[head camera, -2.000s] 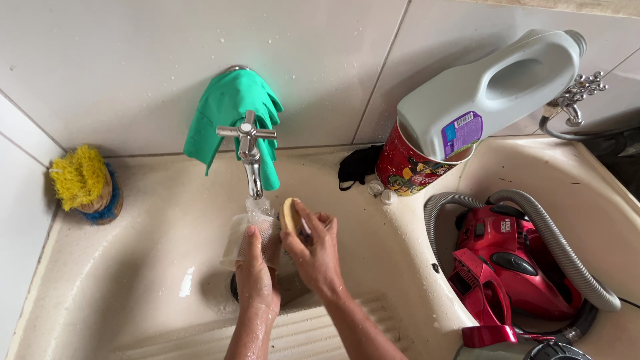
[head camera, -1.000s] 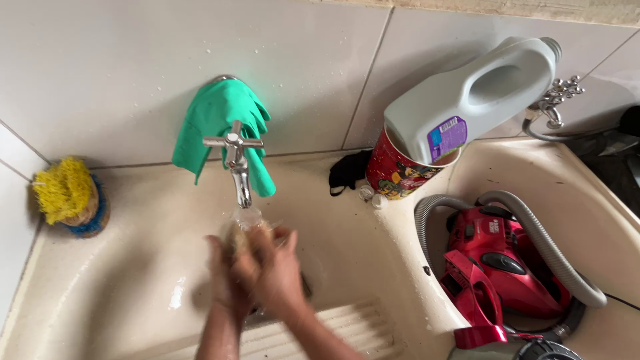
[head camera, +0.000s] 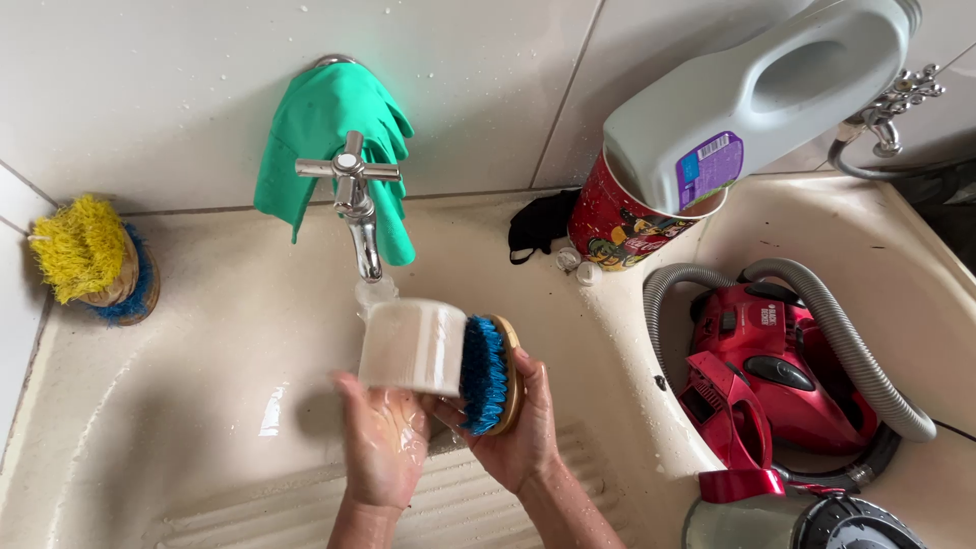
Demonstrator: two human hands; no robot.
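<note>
Under the chrome tap (head camera: 354, 206), a whitish cylindrical container (head camera: 415, 347) is tilted beside the running water. Its lower edge is over my left hand (head camera: 385, 442), which is wet, palm up, thumb apart; its fingers are hidden, so its grip is unclear. My right hand (head camera: 518, 431) holds a wooden-backed scrubbing brush (head camera: 496, 374), blue bristles facing the container's right side. Some right fingertips reach below the container.
Green rubber gloves (head camera: 328, 130) hang behind the tap. Two brushes (head camera: 84, 252) stand at the left corner. A red bucket (head camera: 633, 221) holds a grey plastic jug (head camera: 732, 99), with black cloth (head camera: 541, 225) beside it. A red vacuum cleaner (head camera: 778, 366) lies in the right basin.
My hands were close together and blurred under the tap one second ago. Now they are farther apart, with the container and the brush's blue bristles in plain view.
</note>
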